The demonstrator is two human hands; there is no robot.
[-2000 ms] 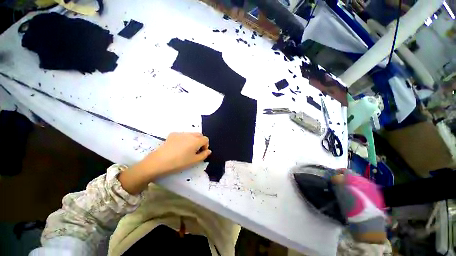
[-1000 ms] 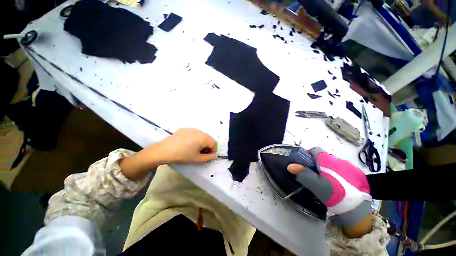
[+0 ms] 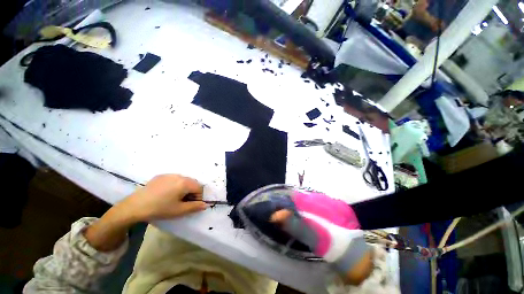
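Two black cut panels lie end to end on the white table, the far panel (image 3: 232,99) and the near panel (image 3: 257,161). My left hand (image 3: 172,196) is bare and pinches a thin black tape (image 3: 215,202) at the near panel's lower left edge. My right hand (image 3: 324,227), in a pink, white and grey glove, holds the steam iron (image 3: 261,215). The iron covers the near panel's lower end, with a small black tip showing at its left. The tape's far end is hidden by the iron.
A black panel stack (image 3: 74,77) lies far left, near a yellow strip (image 3: 74,35). Shears (image 3: 374,172), a grey block (image 3: 343,154) and small snips (image 3: 301,178) lie right of the panels. Black offcuts (image 3: 313,113) are scattered on the far side. Cables hang at the right.
My right hand has brought the iron left from the table's right side onto the near panel's lower end. My left hand stays beside the panel's lower left edge, with tape now visible. The view has shifted.
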